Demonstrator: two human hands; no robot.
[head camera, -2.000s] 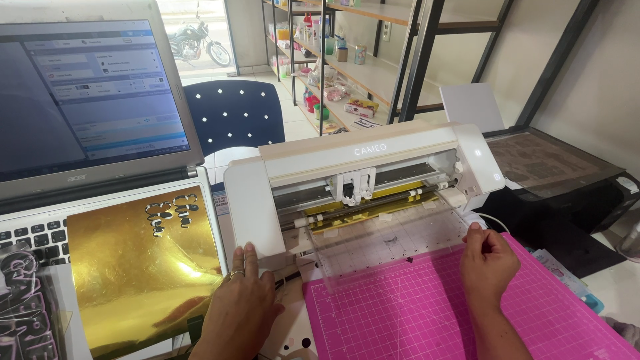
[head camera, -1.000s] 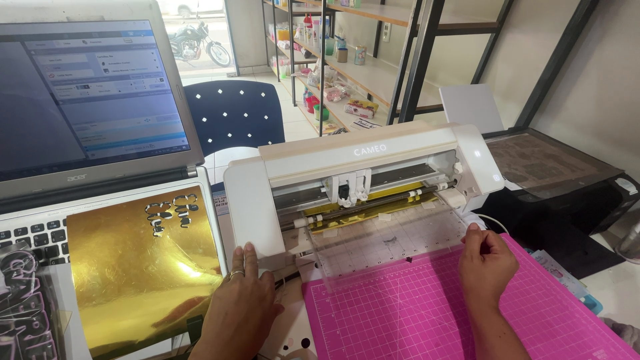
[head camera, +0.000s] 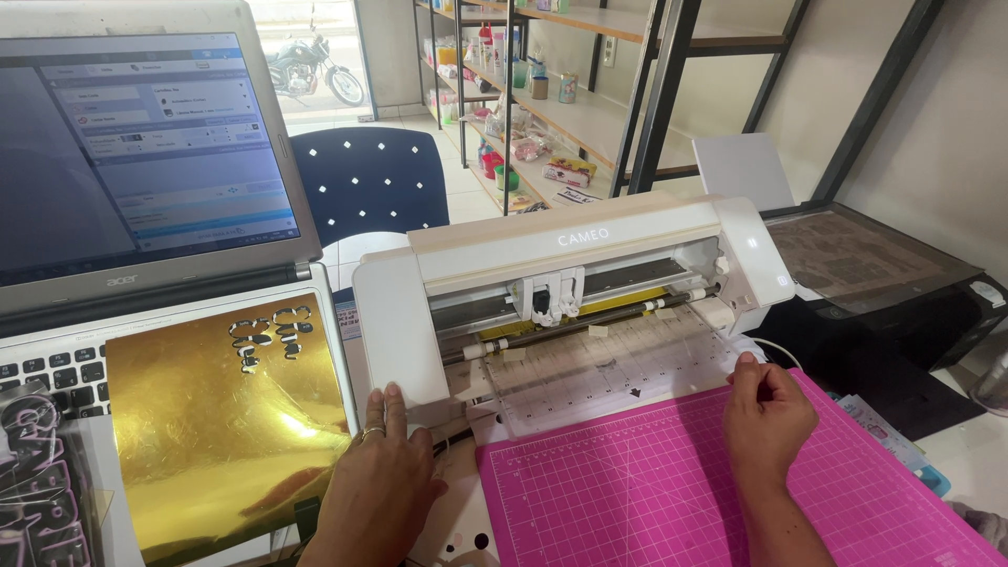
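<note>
A white Cameo cutting machine (head camera: 567, 244) stands in the middle, its front open on the roller bar and the blade carriage (head camera: 547, 298). A clear gridded carrier mat (head camera: 606, 370) lies under the rollers, with gold sheet (head camera: 622, 298) showing behind the bar. My left hand (head camera: 386, 472) rests its fingertips on the machine's lower left front, holding nothing. My right hand (head camera: 768, 409) is curled above the pink cutting mat (head camera: 614, 480), close to the carrier mat's right front corner; whether it pinches anything cannot be told.
Left, a laptop (head camera: 157, 157) carries a gold mirror-like sheet (head camera: 228, 425) with small cut-out shapes, beside bagged black lettering (head camera: 39, 472). A black printer (head camera: 890, 291) sits at right. Behind are a blue chair (head camera: 374, 177) and shelves (head camera: 567, 110).
The carrier mat and gold sheet have shifted within the machine, the gold now showing mostly behind the roller bar. Both hands stay in nearly the same places.
</note>
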